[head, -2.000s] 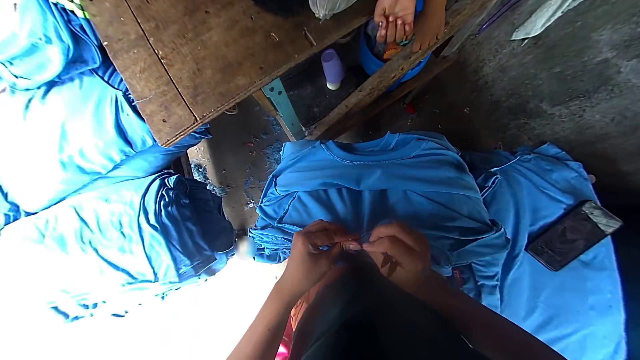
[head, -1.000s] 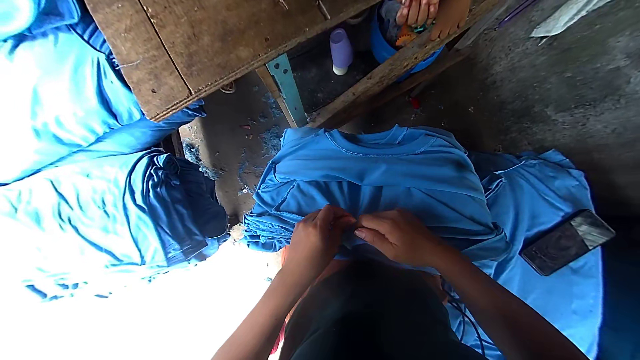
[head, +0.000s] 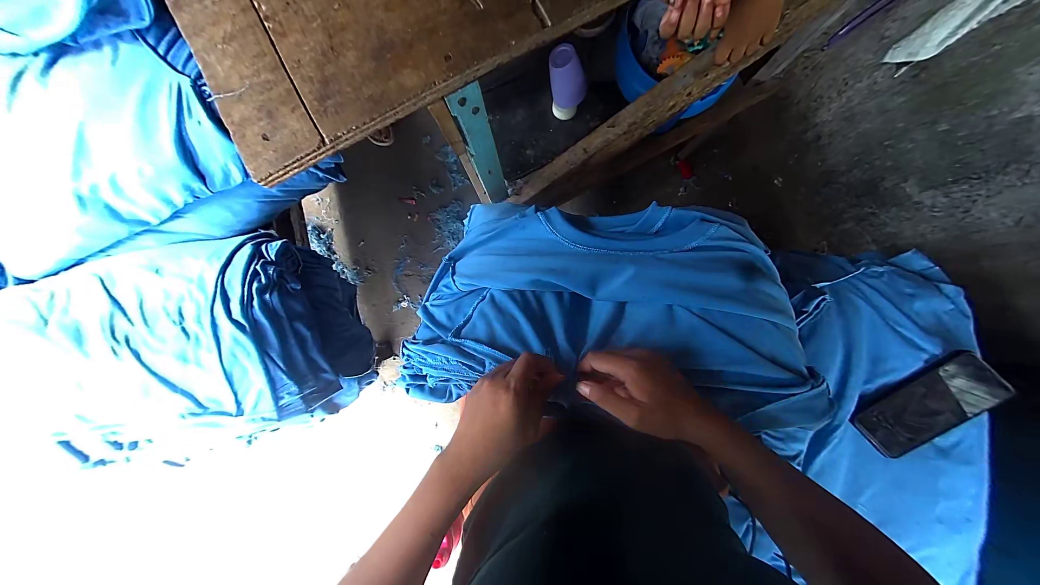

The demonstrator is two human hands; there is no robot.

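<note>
Blue knit shirts [head: 650, 284] lie piled across my lap, the neckline of the top one facing away from me. At the near edge of the pile, my left hand [head: 508, 398] pinches the blue fabric between thumb and fingers. Close to its right, my right hand [head: 642, 390] has its fingers curled at the same fabric, with a small gap between the two hands. The fingertips partly hide what they hold; whether a thread or a small piece is there cannot be seen.
A smartphone [head: 934, 404] lies on more blue cloth [head: 902, 325] at right. Blue garments [head: 162, 325] are heaped at left. Beyond are a wooden table [head: 366, 65], a purple bottle [head: 566, 77] and a blue basin [head: 638, 65], with another person's hand [head: 697, 18] and foot [head: 746, 31] near it.
My hands stay at the near edge of the shirt. The right hand's fingers have shifted slightly, and the fingertips of both hands now show a small gap.
</note>
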